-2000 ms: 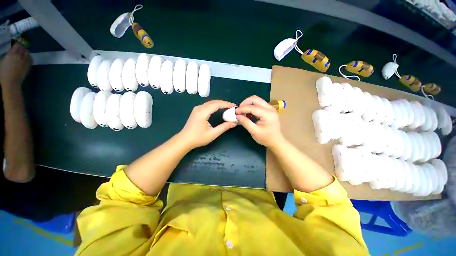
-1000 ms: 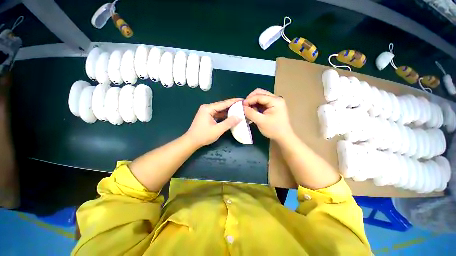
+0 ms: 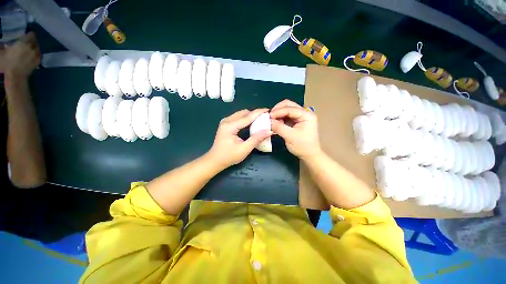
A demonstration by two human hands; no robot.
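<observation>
A white plastic shell (image 3: pixel 261 132) is held above the dark green worktop (image 3: pixel 238 180), in front of my chest. My left hand (image 3: pixel 233 138) grips it from the left, thumb across its face. My right hand (image 3: pixel 295 130) has its fingertips pinched at the shell's upper right edge. A small part of a yellow piece with a blue end (image 3: pixel 310 109) shows just past my right hand; the rest is hidden by the hand. Whether a cord runs between my fingertips, I cannot tell.
Two rows of white shells (image 3: pixel 128 76) stand at left. Three dense rows (image 3: pixel 438 155) lie on cardboard (image 3: pixel 327 89) at right. Beyond the pale rail (image 3: pixel 266 72), the belt carries white shells corded to yellow-brown pieces (image 3: pixel 314 51). Another person's arm (image 3: pixel 22 122) is at far left.
The shell came upright between my hands, then turned slightly with its lower tip drawn in. The units on the belt have shifted left. The other person's hand moved out and back into view.
</observation>
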